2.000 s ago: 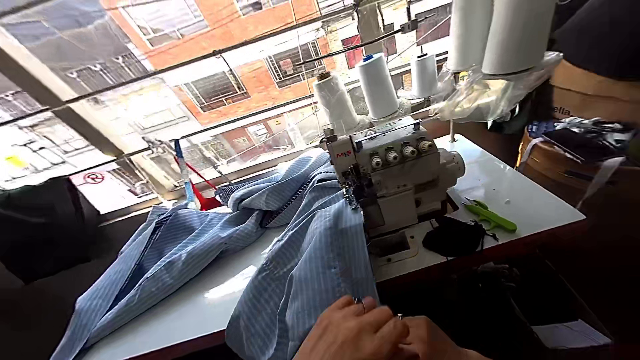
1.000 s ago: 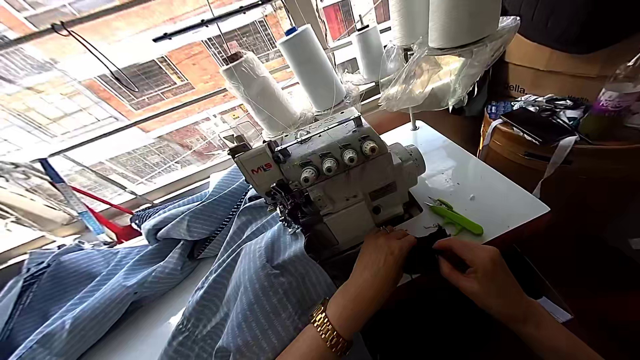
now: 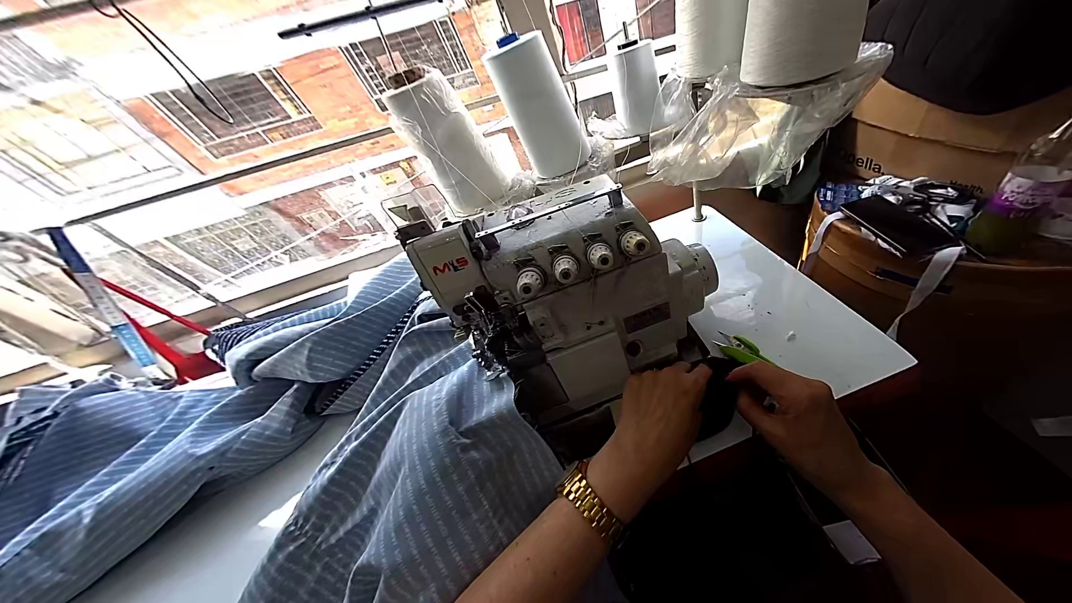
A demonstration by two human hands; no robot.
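My left hand [image 3: 666, 410], with a gold watch at its wrist, grips the left side of a black cloth item [image 3: 718, 400] at the front right of an overlock sewing machine [image 3: 569, 293]. Pinched at the cloth's right side are the fingers of my right hand [image 3: 787, 414]. Just behind them lie green-handled thread snips [image 3: 744, 349], partly hidden. Blue striped fabric [image 3: 419, 469] drapes over the table and reaches the machine's needle area on the left. Its exact contact with the presser foot cannot be told.
Thread cones [image 3: 538, 105] stand behind the machine, some wrapped in plastic. The white tabletop [image 3: 812, 327] ends at a right corner. Beyond it, a round brown container [image 3: 871, 280] bears a black flat item, scraps and a bottle [image 3: 1017, 201]. A red tool [image 3: 188, 360] lies near the window.
Both hands have moved from the table's front edge, over the fabric's end, to the black cloth beside the machine, which they now hold. The view has turned and come closer.
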